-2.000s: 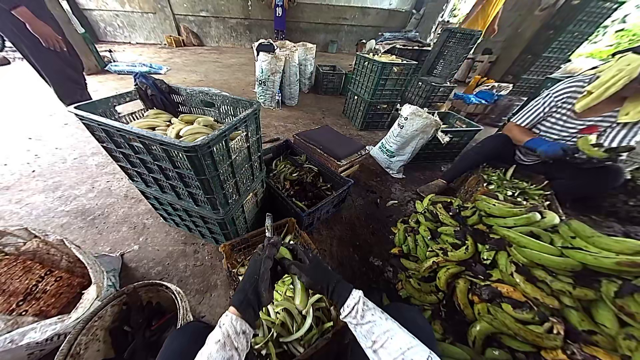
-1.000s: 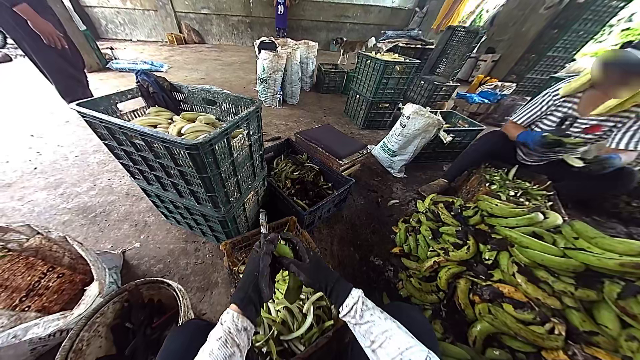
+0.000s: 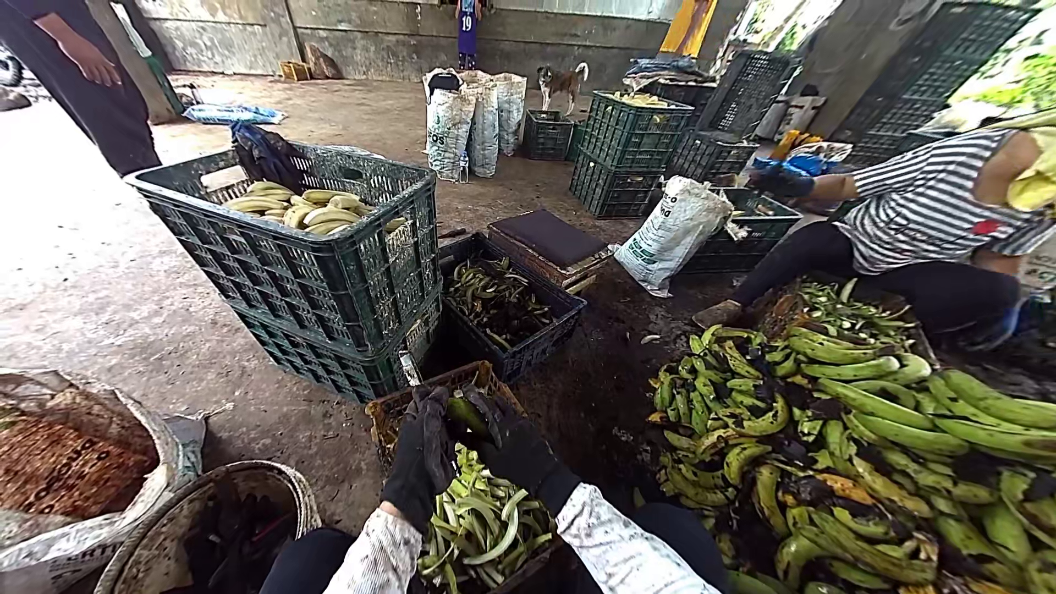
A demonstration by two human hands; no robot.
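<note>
My left hand (image 3: 422,450), in a dark glove, is closed on the handle of a tool whose pale end (image 3: 409,369) sticks up above the fist; its kind cannot be told. In my gloved right hand (image 3: 518,441) is a dark green banana (image 3: 467,415), held between the two hands and partly covered by the fingers. Below them, a worn crate (image 3: 384,417) holds a heap of green peel strips (image 3: 487,520). Unpeeled green bananas (image 3: 874,412) lie piled at the right.
Stacked green plastic crates (image 3: 330,272) with peeled bananas stand at left front, beside a dark crate (image 3: 536,346) of peels. A round bin (image 3: 301,487) and an open sack (image 3: 177,462) are at lower left. A co-worker in a striped shirt (image 3: 916,206) sits at right.
The co-worker at the right has leaned and reached a gloved hand out toward the crates behind. My hands stay together above the peel crate. A dog now shows fully near the sacks.
</note>
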